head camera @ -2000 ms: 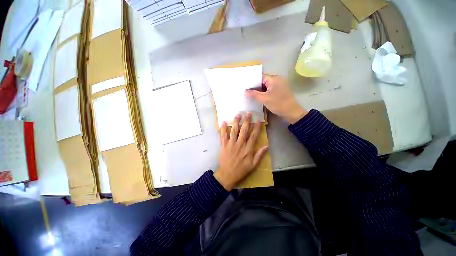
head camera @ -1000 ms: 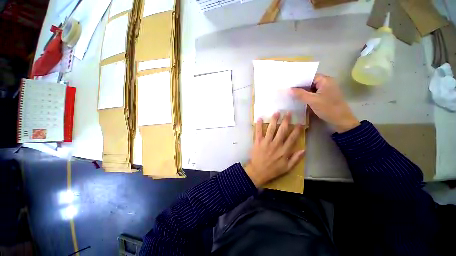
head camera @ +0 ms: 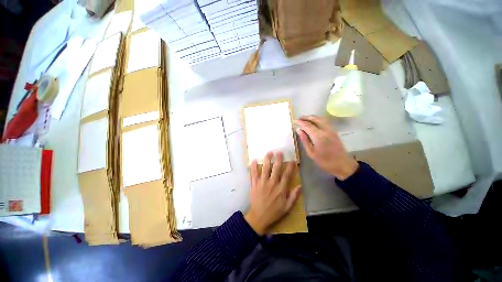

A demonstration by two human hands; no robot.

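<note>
A white sheet (head camera: 268,129) lies flat on the upper part of a tan kraft envelope (head camera: 294,217), with a thin tan border showing around its top and sides. My left hand (head camera: 271,193) lies flat with fingers spread, fingertips on the sheet's lower edge and palm over the kraft. My right hand (head camera: 325,144) is at the sheet's right edge, fingers together and fingertips touching or just beside the edge; I cannot tell if it grips anything. Another white rectangle with a dark edge (head camera: 207,148) lies to the left.
Two long overlapped columns of kraft pieces (head camera: 144,209) stand at left. A glue bottle (head camera: 347,96) and crumpled tissue (head camera: 423,104) are at right. White stacks (head camera: 234,27) and a brown kraft stack (head camera: 303,25) are at the far side. A calendar (head camera: 21,179) is far left.
The sheet's upper part, earlier raised or skewed, now lies flat and aligned on the kraft. My right hand has moved off the sheet to its right edge. The camera view has shifted.
</note>
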